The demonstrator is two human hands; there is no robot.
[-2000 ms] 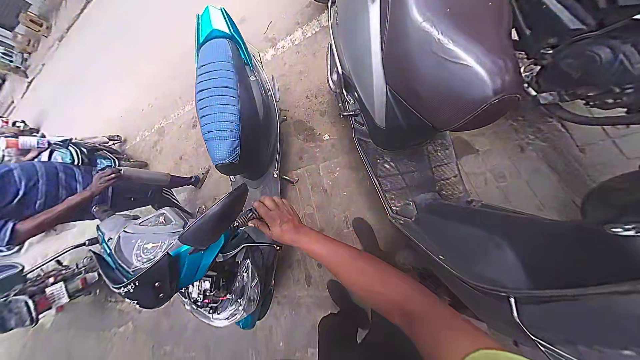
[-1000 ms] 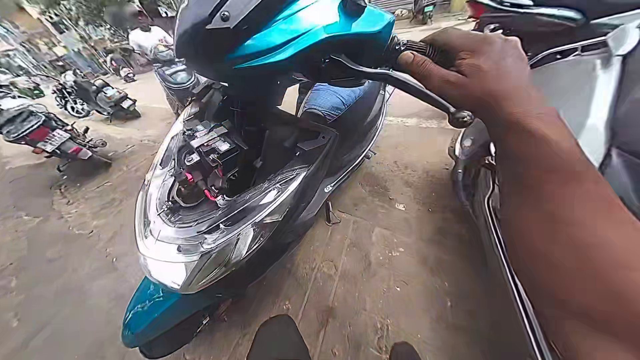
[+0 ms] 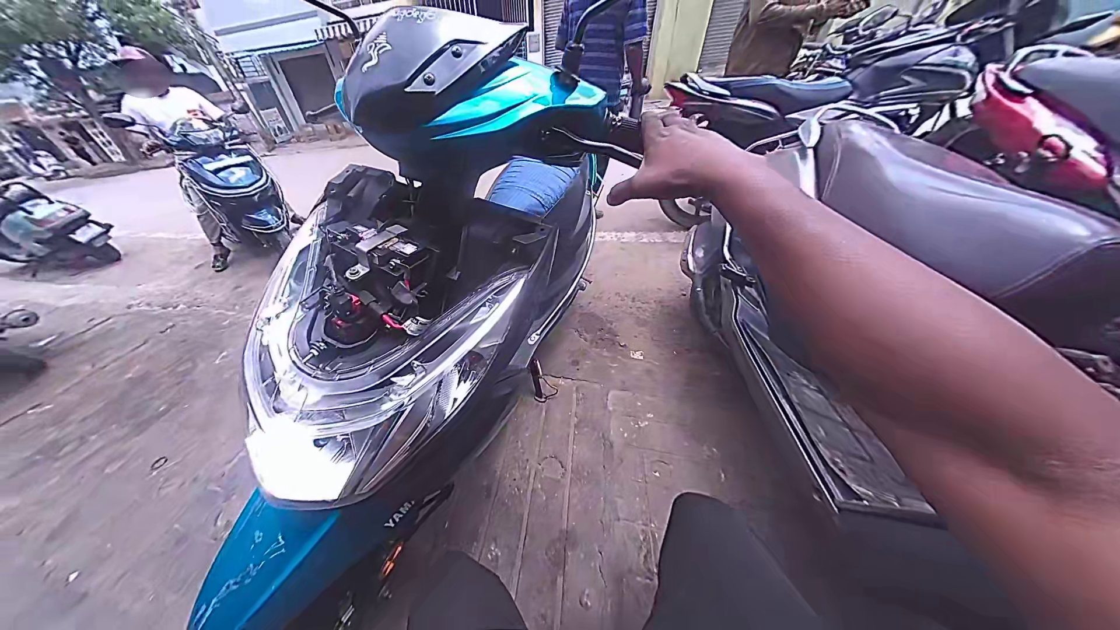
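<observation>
A teal and black Yamaha scooter stands in front of me, its upper front section uncovered. Inside that opening, a battery and red and black wiring show behind the clear headlight lens. My right hand is at the handlebar end on the right side of the view, beside the black grip and the brake lever. Its thumb is spread away from the fingers, below the lever tip; whether the fingers touch the grip cannot be told. My left hand is out of view.
A second scooter with a dark brown seat is parked close on the right, under my forearm. Behind it stand motorcycles. A person in a striped shirt is beyond the handlebar. Another person is with a dark blue scooter at left.
My right hand was closed around the handlebar grip one second ago; now its thumb and fingers are apart. The view has swung from over the scooter to its front.
</observation>
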